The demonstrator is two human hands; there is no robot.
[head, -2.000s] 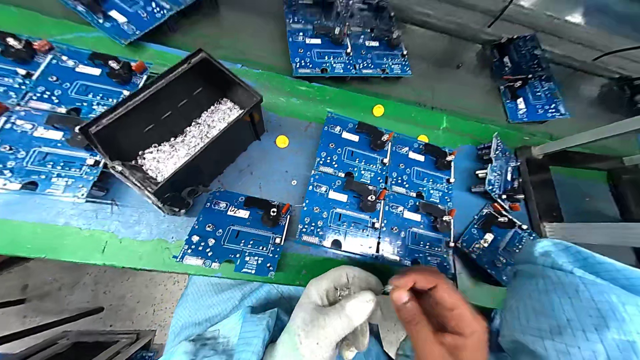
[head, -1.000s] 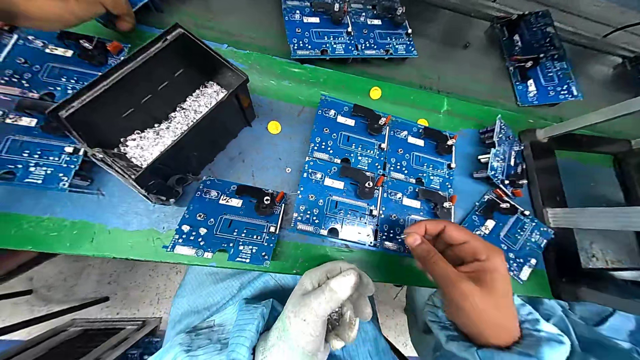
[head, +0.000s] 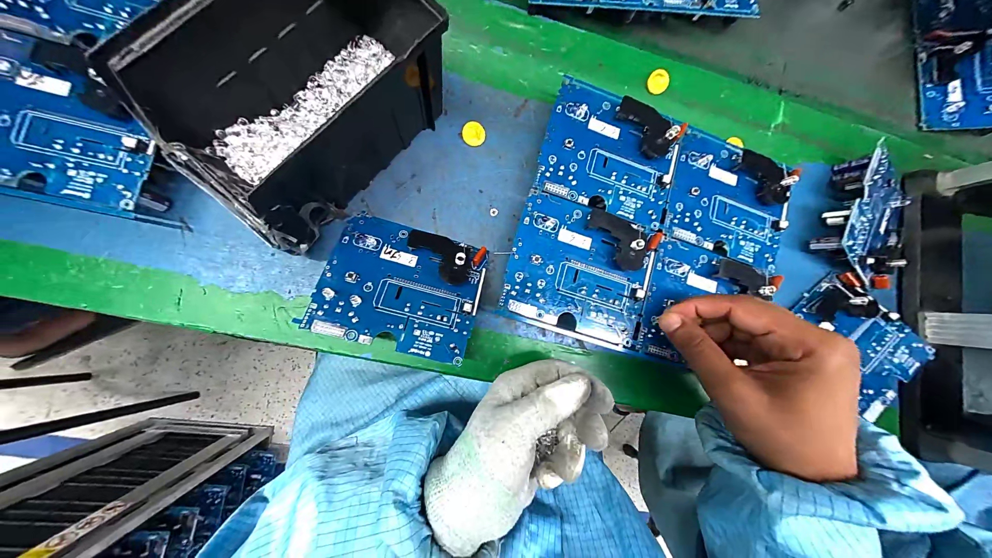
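Note:
My left hand point(head: 515, 453), in a pale knitted glove, is curled around a clump of small, shiny pieces in front of the bench edge. My bare right hand point(head: 767, 380) is over the near right corner of a joined panel of blue circuit boards point(head: 581, 256), thumb and forefinger pinched together; whether a tiny part is between them cannot be told. Black curved parts and orange components sit on the panel. To its left lies a single blue circuit board point(head: 395, 298) with a black part. A black plastic bin point(head: 341, 147) holds many small clear pieces point(head: 302, 112).
Yellow discs point(head: 473, 133) lie on the blue and green bench point(head: 480, 85). Upright and tilted circuit boards point(head: 864, 205) stand at right beside a black frame point(head: 922, 310). More boards point(head: 70, 132) are at far left. A metal rack point(head: 139, 480) is below left.
My right hand has moved away from my left hand, to over the board panel. Another person's hand, at the upper left one second ago, is out of view there.

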